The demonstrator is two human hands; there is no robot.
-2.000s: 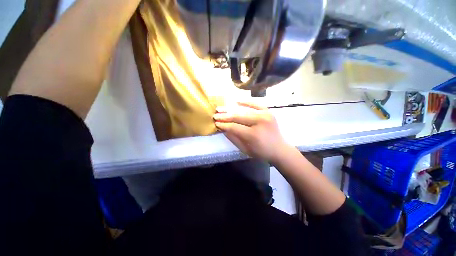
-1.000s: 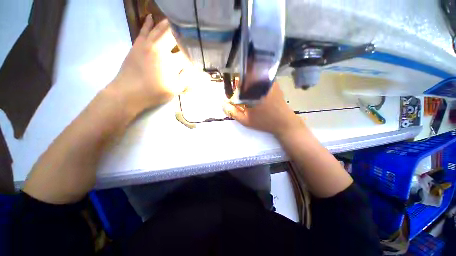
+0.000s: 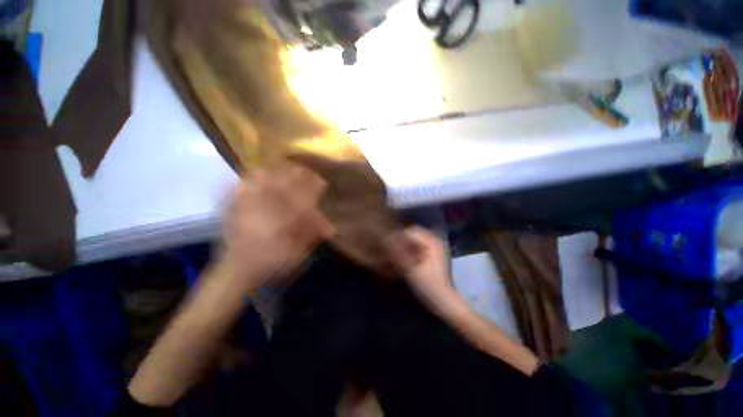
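Observation:
A long brown fabric panel (image 3: 244,89), golden under the lamp, runs from the back of the table over its front edge towards my lap. My left hand (image 3: 277,212) is blurred and lies on the cloth at the table edge, with its fingers bent on it. My right hand (image 3: 417,251) pinches the cloth's lower right edge in front of the table. The machine's needle area (image 3: 349,50) shows at the top in bright glare, and the rest of the machine head is cut off or hidden.
Brown cut pieces (image 3: 96,98) lie at the left. Black-handled scissors (image 3: 450,18) lie behind. Snips (image 3: 607,111), a small parts tray (image 3: 678,102) and an orange-red bundle (image 3: 720,81) are at the right. A blue crate (image 3: 664,261) stands below right. Brown cloth (image 3: 534,285) hangs below the table.
Both hands have moved from beside the needle to the table's front edge, pulling the brown panel forward over it. The view has shifted, and the scissors now show.

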